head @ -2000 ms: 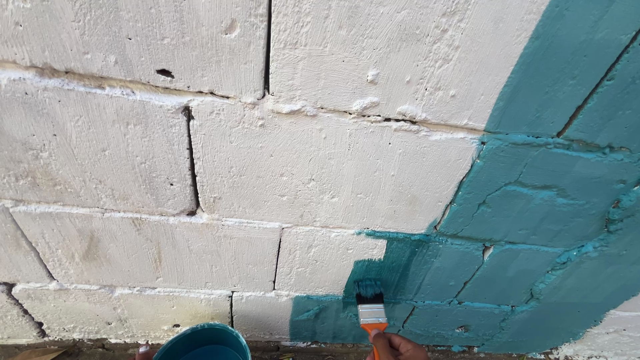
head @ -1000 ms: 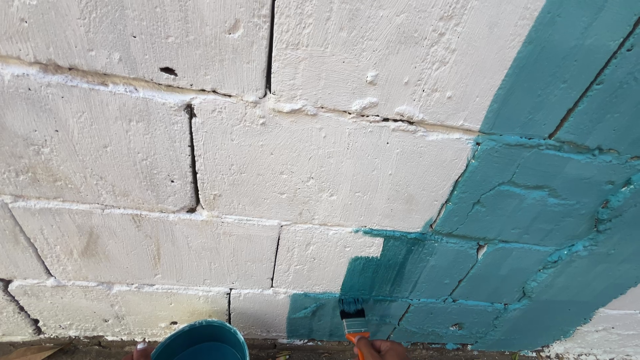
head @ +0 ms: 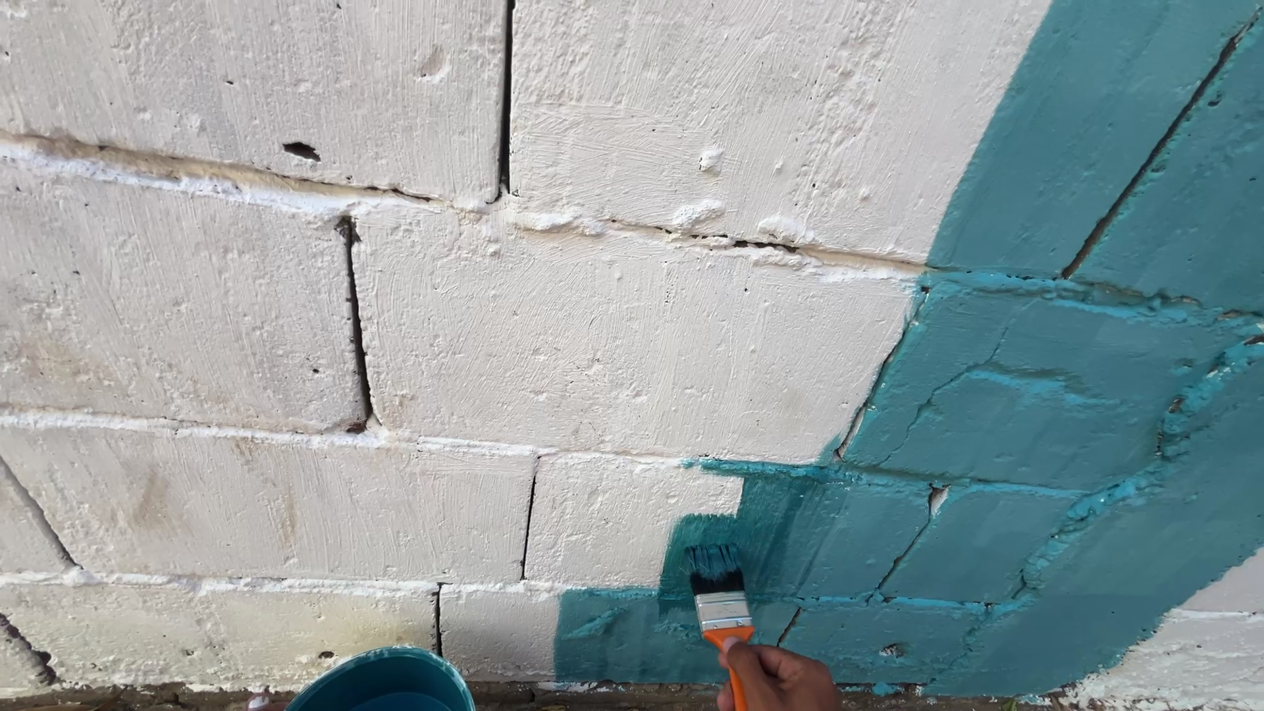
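Note:
My right hand (head: 785, 679), at the bottom edge right of centre, grips the orange handle of a flat paintbrush (head: 721, 602). The brush points up, and its dark bristles, tipped with teal paint, lie against the teal painted part (head: 987, 415) of a block wall, near its left border. Only a fingertip of my left hand (head: 259, 702) shows at the bottom edge, beside the rim of a round container (head: 439, 664) of teal paint. The frame cuts off the rest of that hand, and its hold cannot be made out.
The concrete block wall (head: 612, 346) fills the view, off-white on the left and teal on the right. Dark gaps and rough mortar joints run between its blocks. A strip of brown ground (head: 533, 694) runs along the wall's foot. At the lower right is another whitish surface (head: 1175, 657).
The brush went down between the two earlier frames and is now higher again, its bristles still on the teal area. The paint container stays near the bottom edge.

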